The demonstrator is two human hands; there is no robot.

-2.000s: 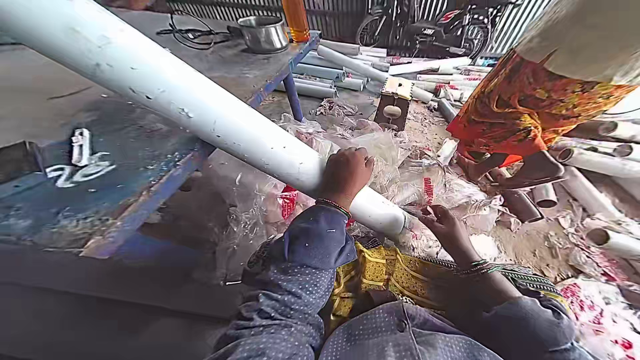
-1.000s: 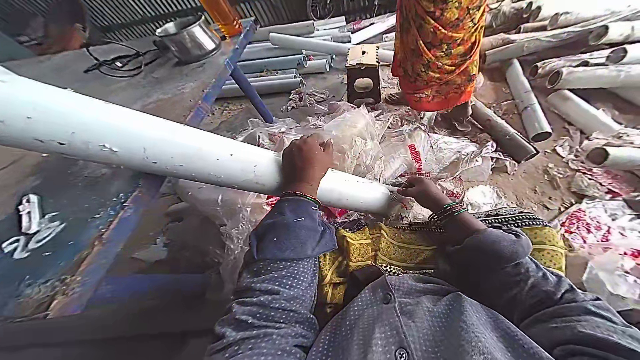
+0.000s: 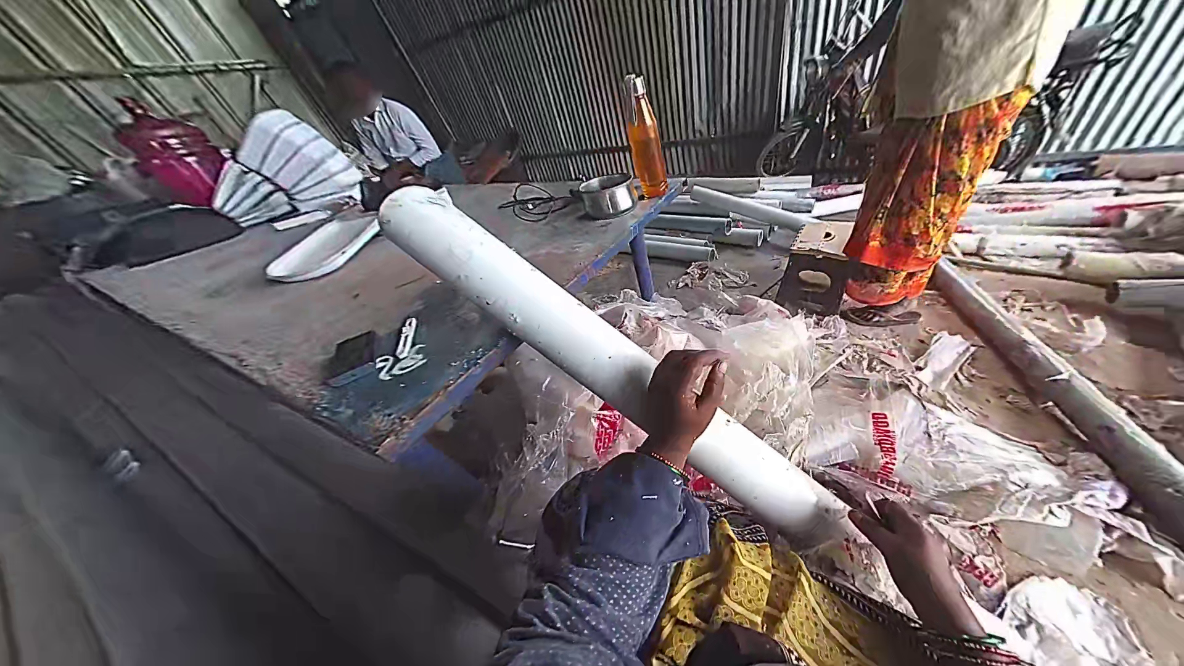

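A long white plastic pipe [image 3: 546, 301] slants from above the table down to my lap. My left hand [image 3: 683, 398] rests on the lower half of the pipe, its fingers curled against the far side; whether it grips firmly is not plain. My right hand [image 3: 893, 536] is at the pipe's lower end, fingers bent together near the rim; what it holds, if anything, is too unclear to tell. Crumpled clear plastic wrap [image 3: 768, 361] with red print lies beyond and beneath the pipe. My lap is covered by yellow patterned cloth [image 3: 758, 592].
The table [image 3: 250, 310] bears a steel pot [image 3: 608, 196], an orange bottle [image 3: 645, 139], a cable and a white tray [image 3: 324, 248]. One person sits behind it; another stands by a cardboard box [image 3: 814, 268]. Several pipes [image 3: 1064, 388] lie on the floor.
The view has swung up and left, showing more of the table and a seated person. Both hands remain at the pipe, my right one still near its lower end.
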